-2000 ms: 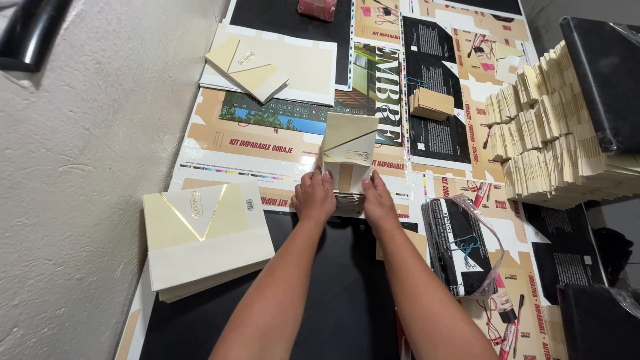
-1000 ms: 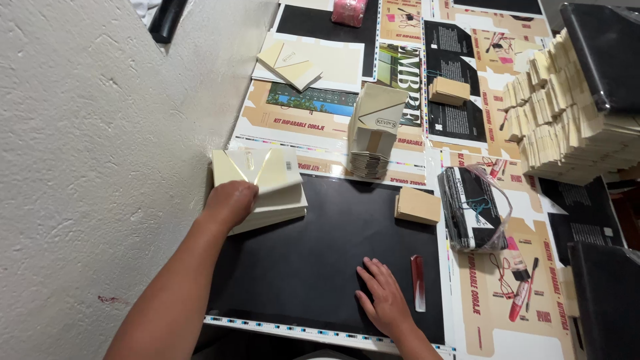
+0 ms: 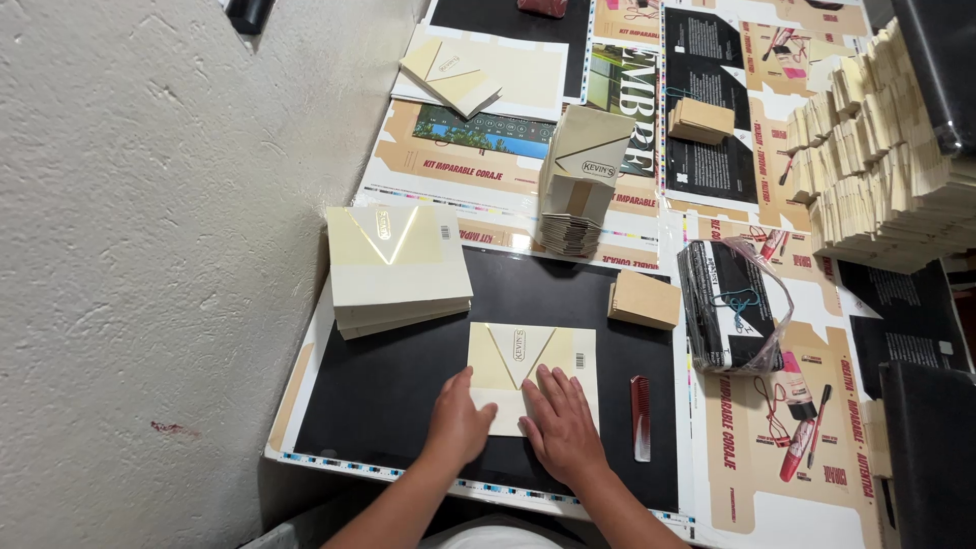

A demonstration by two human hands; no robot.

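Observation:
A flat cream printed paper piece (image 3: 492, 408) with a gold V lies on the black work surface (image 3: 381, 396). My left hand (image 3: 460, 419) touches its left edge, thumb and fingers apart. My right hand (image 3: 563, 423) rests flat on its lower right part with the fingers slightly spread. To the upper left sits a stack of matching cream sheets (image 3: 404, 290). A red comb (image 3: 640, 419) lies right of my right hand. Beyond the sheet stand a pile of folded paper bags or sleeves (image 3: 583, 171) and a small block of tan cards (image 3: 646, 299).
A rough white wall (image 3: 152, 267) borders the left side. At right are a plastic-wrapped black bundle (image 3: 728, 305) and large stacks of folded cream pieces (image 3: 877, 152). Another tan card block (image 3: 701, 120) and a loose cream piece (image 3: 450, 76) lie farther back.
Two seconds ago both hands were at the folded pile; one second ago my left hand was on the cream stack. Now a single sheet lies in front of me under both hands.

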